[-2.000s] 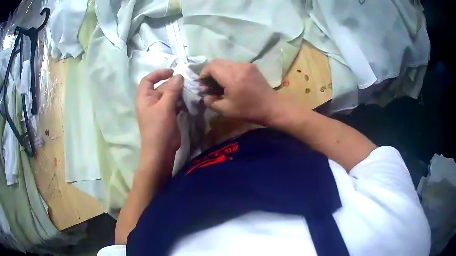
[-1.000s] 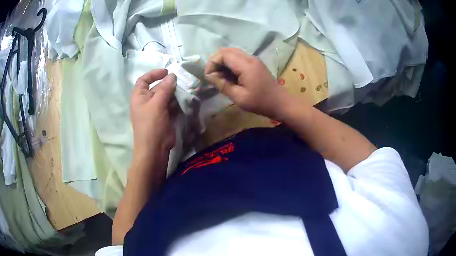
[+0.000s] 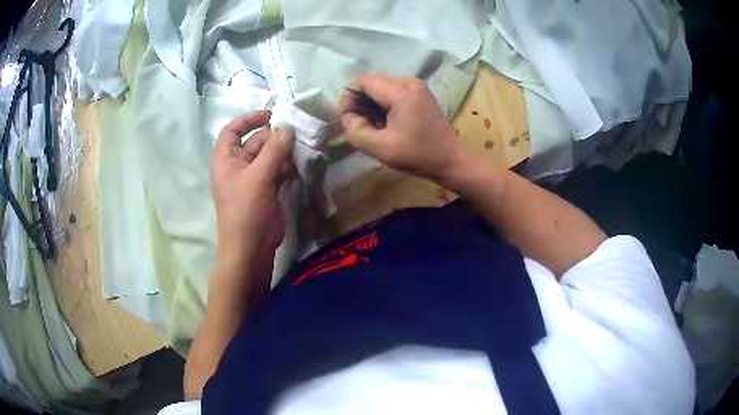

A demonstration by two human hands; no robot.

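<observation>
A pale green dress (image 3: 194, 219), its paler inside showing in part, is spread before me. A narrow white strip (image 3: 277, 69) runs down its middle to a bunched white edge (image 3: 304, 126). My left hand (image 3: 253, 166) pinches the cloth at the left of this edge between thumb and fingers. My right hand (image 3: 397, 126) is just right of the edge, fingers curled around small dark thread snips (image 3: 362, 100), mostly hidden in the palm. I cannot tell whether its fingertips touch the cloth.
Black hangers (image 3: 50, 113) lie on clear plastic (image 3: 71, 49) at the left. More pale garments (image 3: 591, 65) are heaped at the far side and right. The wooden table (image 3: 121, 336) shows between the cloths, with reddish spots at the right. Cloth (image 3: 713, 324) lies at the lower right.
My right hand was at the white edge, moved off to the right and has turned slightly, with the dark snips now showing. My left hand has shifted slightly left, still pinching the cloth.
</observation>
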